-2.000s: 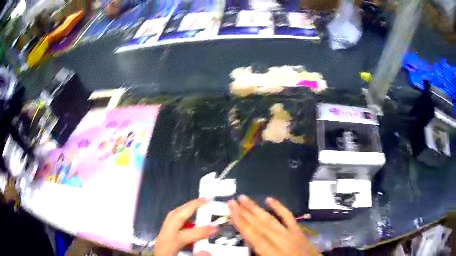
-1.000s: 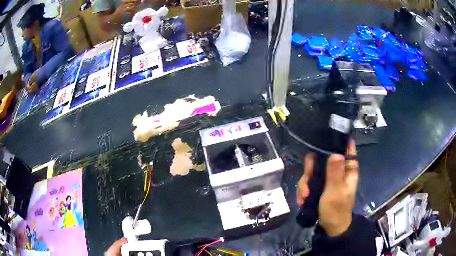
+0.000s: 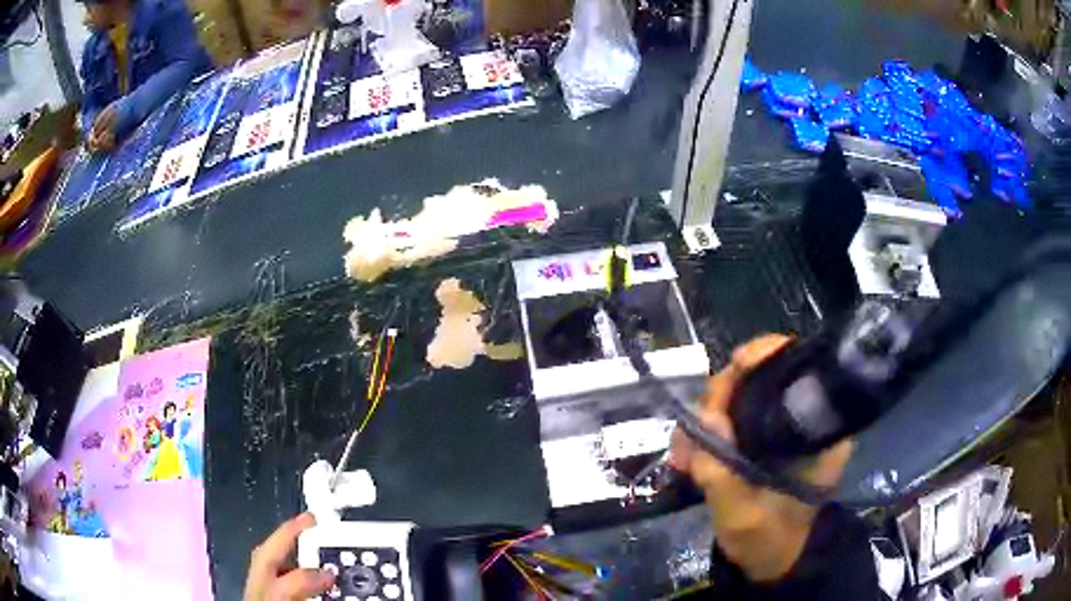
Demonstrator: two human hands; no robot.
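Note:
My right hand (image 3: 752, 470) is closed around the thick black barrel of the electric screwdriver (image 3: 822, 393), which lies tilted over the right side of the screw feeder (image 3: 611, 411). Its black end is near the feeder's front outlet; whether a screw is on the tip cannot be seen. My left hand (image 3: 282, 564) holds the white toy housing (image 3: 405, 546) at the bottom edge. The housing has a black square with pale circles. A small white piece (image 3: 341, 486) is above it, with yellow and orange lead wires (image 3: 377, 382) running upward.
More thin wires (image 3: 534, 567) lie right of the housing. A metal post (image 3: 708, 129), blue pieces (image 3: 904, 123) and a second feeder (image 3: 898, 247) are beyond. The pink princess sheet (image 3: 135, 470) is left. White parts (image 3: 975, 540) are at lower right. A person's blue sleeve (image 3: 153, 53) is at upper left.
My right hand has tilted the screwdriver from upright to slanted and brought it left to the feeder. Since the earliest frame it has left the toy. More of my left hand shows.

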